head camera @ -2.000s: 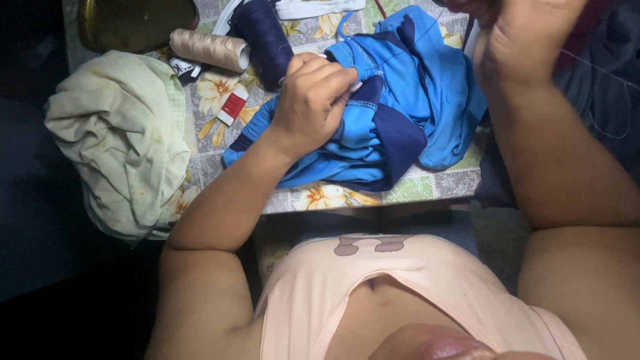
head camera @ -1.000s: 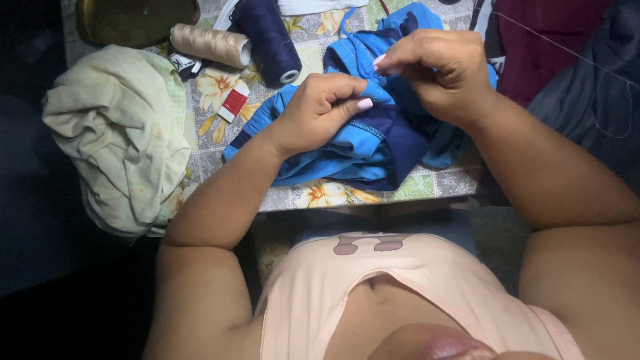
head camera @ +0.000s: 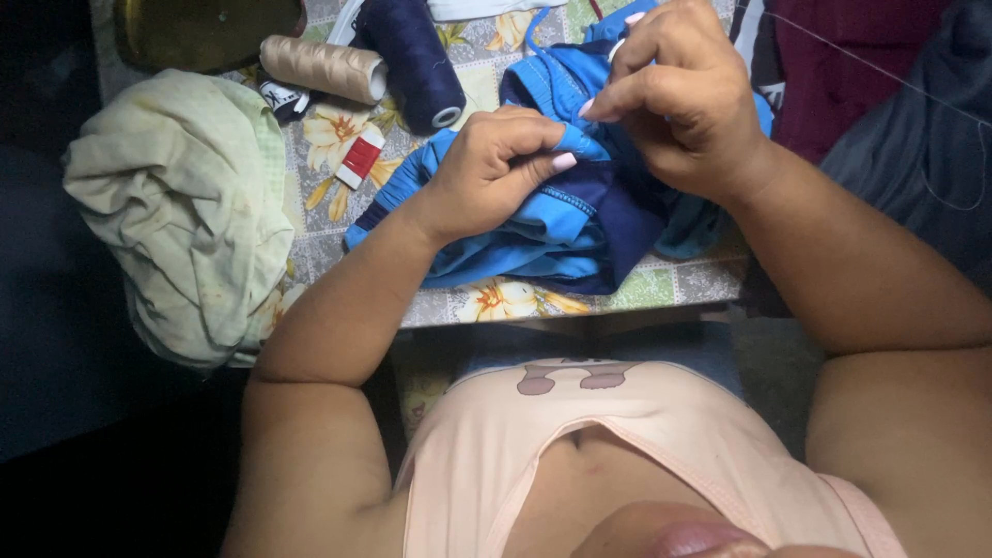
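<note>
A blue and navy garment [head camera: 535,240] lies bunched near the table's front edge. My left hand [head camera: 500,167] pinches a fold of its blue cloth between thumb and index finger. Just right of it and slightly higher, my right hand [head camera: 674,101] is raised over the garment with its thumb and fingertips drawn together; whether a needle or thread is between them cannot be made out. A pale thread [head camera: 860,58] runs across the upper right and loops down over dark cloth [head camera: 922,163].
Left of the garment are a beige thread cone [head camera: 322,68], a navy thread cone [head camera: 411,66], a card of red thread [head camera: 360,159] and a pale crumpled cloth [head camera: 186,217]. A brass-coloured tray [head camera: 209,31] sits at the upper left, maroon cloth [head camera: 837,70] at the upper right.
My right hand was at the top right two seconds ago, then came down to the garment; it is now slightly higher than one second ago. My left hand has stayed on the cloth.
</note>
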